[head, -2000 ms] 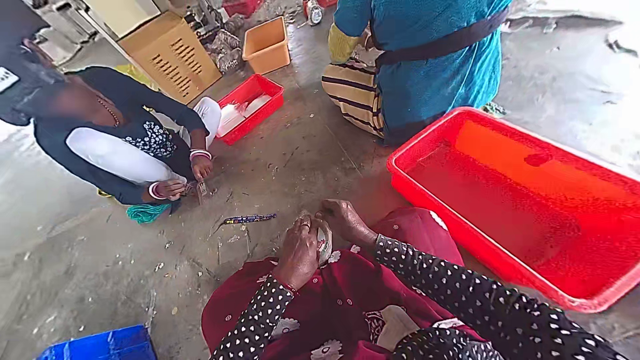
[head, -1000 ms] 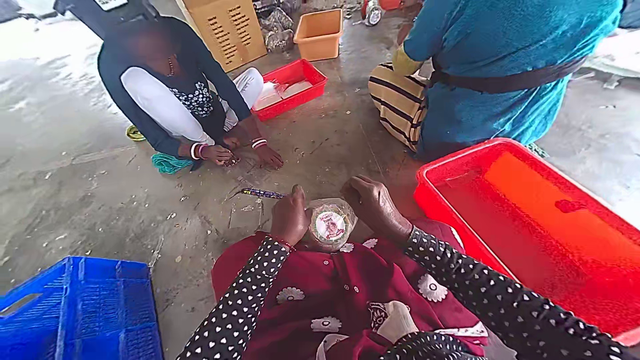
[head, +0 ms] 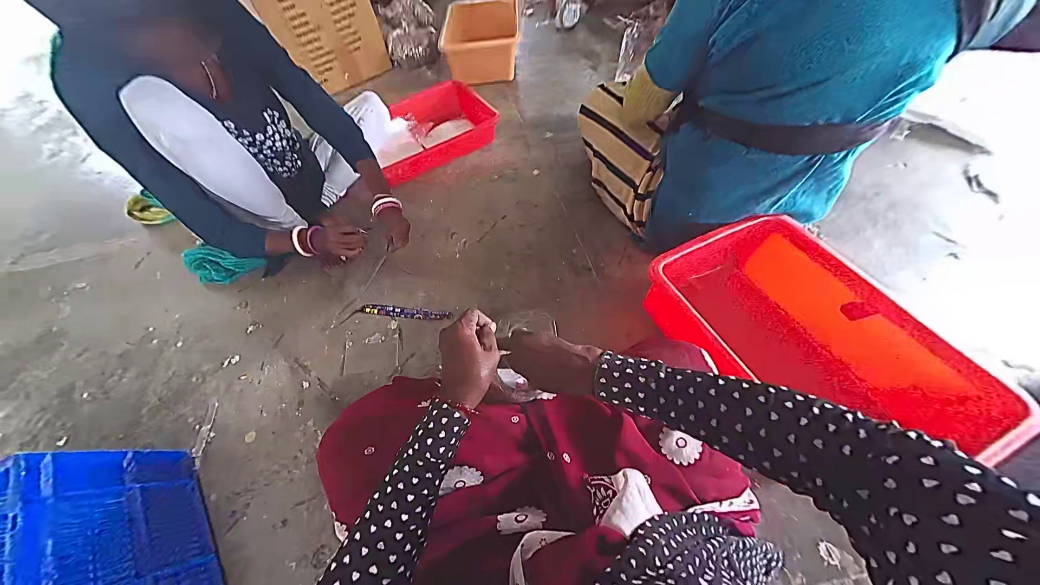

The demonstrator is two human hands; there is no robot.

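My left hand (head: 470,357) and my right hand (head: 548,359) meet above my lap, over the maroon flowered cloth. The fingers of both are pinched together at the edge of a small clear plastic bag (head: 512,379) with something whitish in it. Most of the bag is hidden behind the hands. On the floor just beyond my left hand lies a slim dark tool with a patterned handle (head: 406,312) and a thin curved tip; its exact kind cannot be told.
A large red plastic tub (head: 715,325) stands at the right, a blue plastic crate (head: 106,520) at the lower left. One person crouches at the left, another sits at the upper right. Farther off are a smaller red tray (head: 443,153), an orange bin (head: 479,49) and a cardboard box (head: 325,41).
One second ago the round opening of the bag faced up between my spread hands; now my hands are close together over it. The view has shifted.
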